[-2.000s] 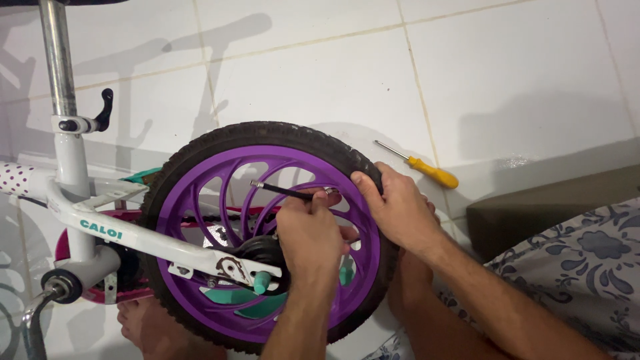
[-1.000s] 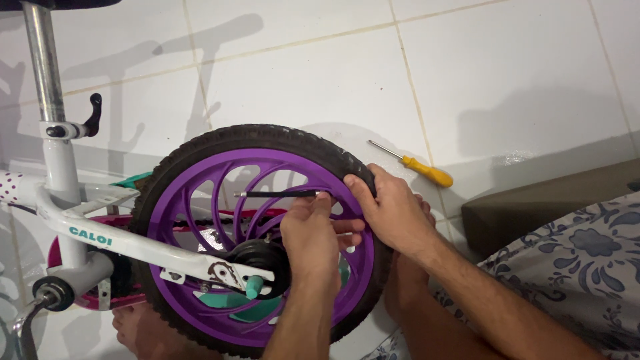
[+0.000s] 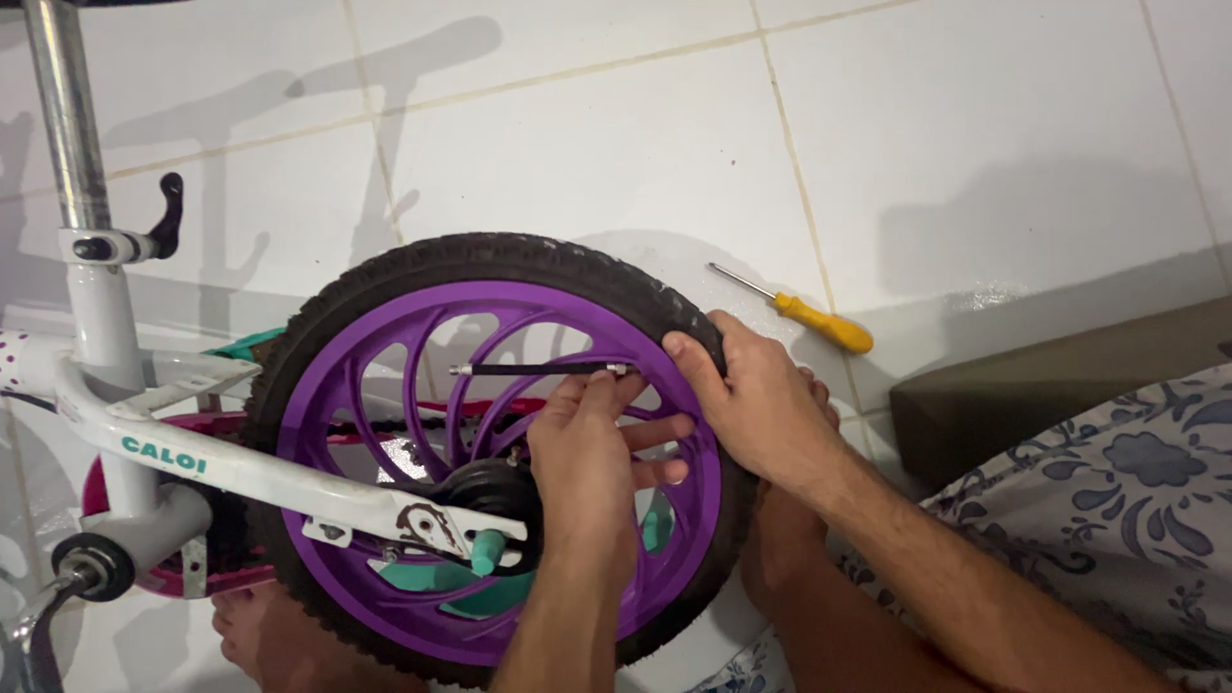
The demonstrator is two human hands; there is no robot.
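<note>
A bicycle wheel with a purple spoked rim [image 3: 318, 414] and a black knobbly tyre [image 3: 500, 255] sits in the white rear frame [image 3: 289, 481] of a Caloi bike. My left hand [image 3: 592, 462] is over the spokes, its thumb and fingertips pinching one metal end of a short black pump hose [image 3: 529, 370]; the hose's other metal end points left, free. Two or more of its fingers are spread toward the rim. My right hand [image 3: 770, 395] grips the tyre at its upper right, the thumb on the sidewall and some fingers hidden behind.
A screwdriver with a yellow handle [image 3: 828, 325] lies on the white tiled floor [image 3: 597, 164], beyond my right hand. At the left are the seat post [image 3: 69, 125], its clamp lever [image 3: 168, 217] and a crank arm [image 3: 43, 616]. A low brown block [image 3: 1039, 385] stands at the right.
The hose has turned from a slant to nearly level across the rim, still pinched in my left hand. My right hand stays on the tyre.
</note>
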